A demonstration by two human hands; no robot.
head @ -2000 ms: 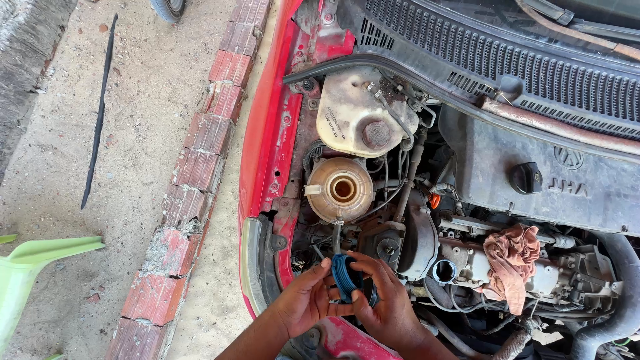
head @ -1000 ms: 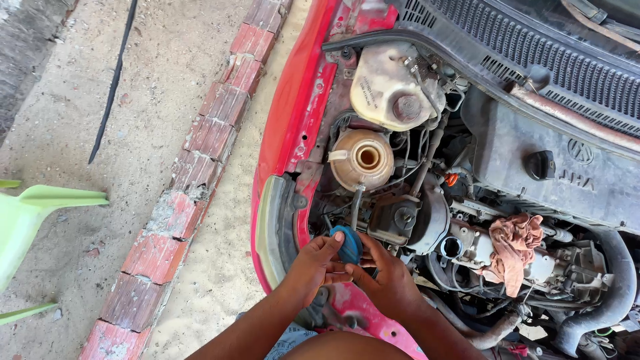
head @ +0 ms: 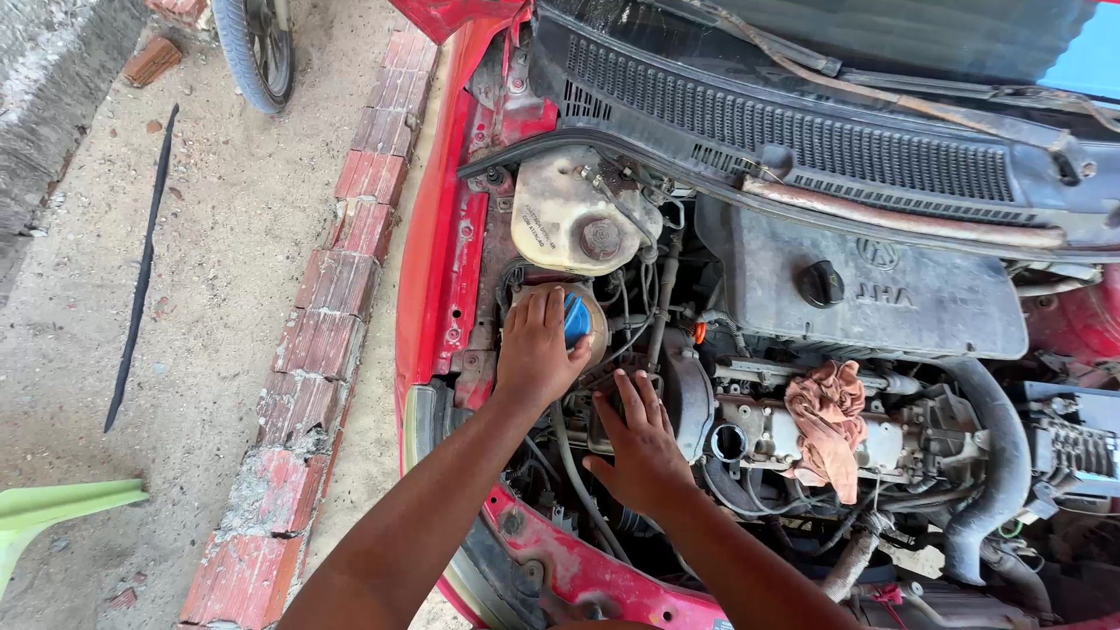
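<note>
My left hand [head: 542, 346] is on the blue cap [head: 577, 320], which sits over the mouth of the round brown coolant reservoir [head: 598, 308]. Its fingers lie along the cap's left side and the thumb is at the lower right. My right hand [head: 643, 437] holds nothing; its fingers are spread and rest on or just above engine parts, right of and below the reservoir. Above the reservoir sits a yellowed plastic tank [head: 551, 219] with a dark cap [head: 602, 238].
A crumpled reddish cloth [head: 827, 424] lies on the engine, near an open round port [head: 728, 443]. The black engine cover [head: 866, 302] carries a black cap [head: 820, 283]. A brick edging [head: 328, 289] runs left of the red fender [head: 429, 227].
The blue cap was between both hands below the reservoir, whose mouth was uncovered. It is now on that mouth under my left hand. My right hand has let go of it.
</note>
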